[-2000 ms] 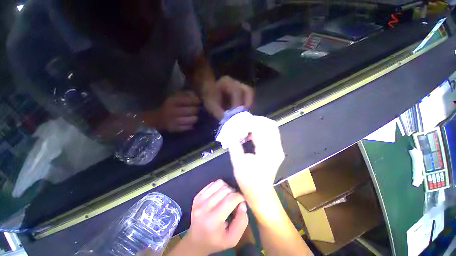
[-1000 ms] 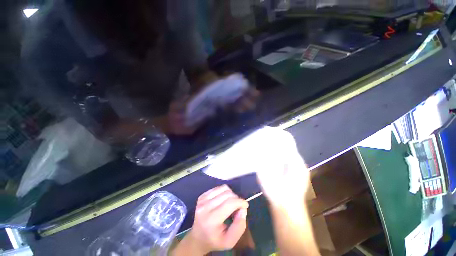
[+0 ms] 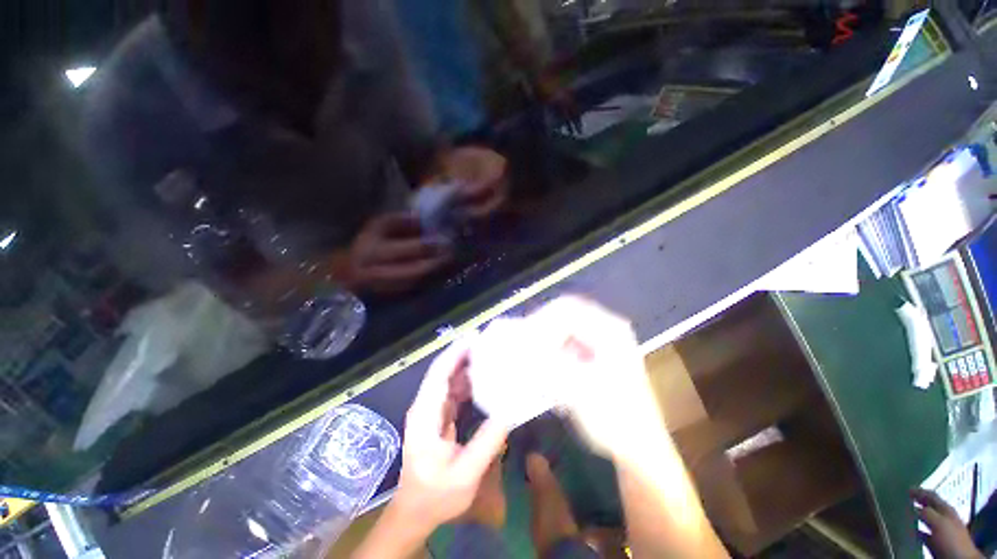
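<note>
The glossy black screen (image 3: 273, 142) fills the upper left and mirrors my hands. A pale gold trim (image 3: 481, 317) and a dark grey frame strip (image 3: 711, 257) run along its lower edge. A crumpled white cloth (image 3: 512, 366) is between my hands over the strip, overexposed. My right hand (image 3: 601, 366) holds it from the right; my left hand (image 3: 443, 437) has its fingers at its left side. Whitish specks (image 3: 472, 271) show on the glass above the cloth. A clear ribbed plastic bottle (image 3: 339, 448) lies at my left, close to my left forearm.
Open cardboard boxes (image 3: 754, 437) are below the frame at the right. A green-topped table (image 3: 853, 349) holds papers and a keyed device (image 3: 949, 328). Another person's hand (image 3: 942, 526) is at the lower right edge. A corner label (image 3: 905, 52) is at the screen's far right.
My right hand has drawn the white cloth left and inward, and it looks more bunched. My left hand has moved up from below the strip to the cloth. Another person's hand has appeared lower right.
</note>
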